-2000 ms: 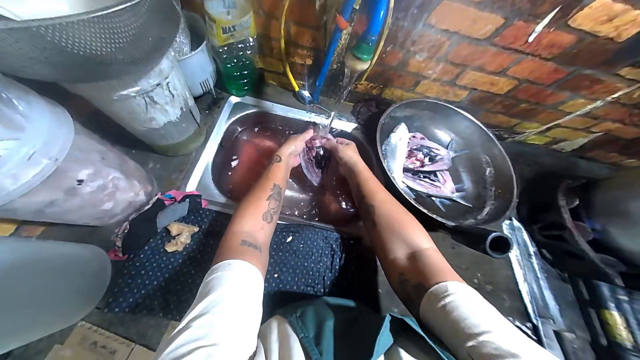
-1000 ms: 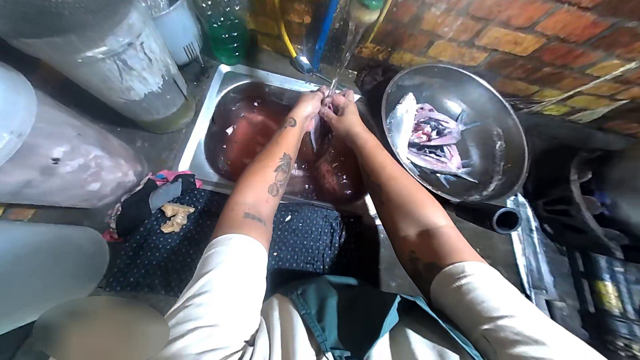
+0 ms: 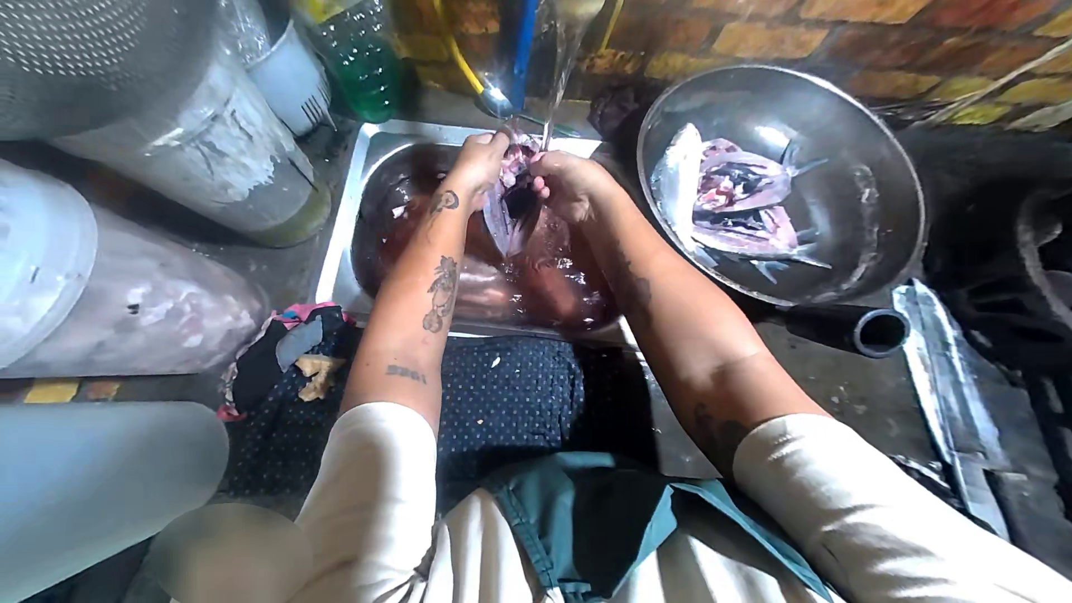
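Over a steel sink of reddish water, my left hand and my right hand hold a split fish between them, one on each side. Its body hangs down between my hands, with the dark inner cavity showing. Running water falls from above beside my right hand. To the right, a round metal pan holds several fish, some opened flat; one silvery fish lies along the pan's left side. My fingertips are partly hidden by the fish and the water.
Left of the sink stand a scuffed plastic bucket, a perforated metal colander, a green plastic bottle and a large clear container. A dotted dark cloth lies before the sink. The pan's hollow handle points toward me; a brick wall rises behind.
The fish between my hands now shows its cavity spread open more clearly than one second ago. Both hands remain at the running water. The view has shifted slightly.
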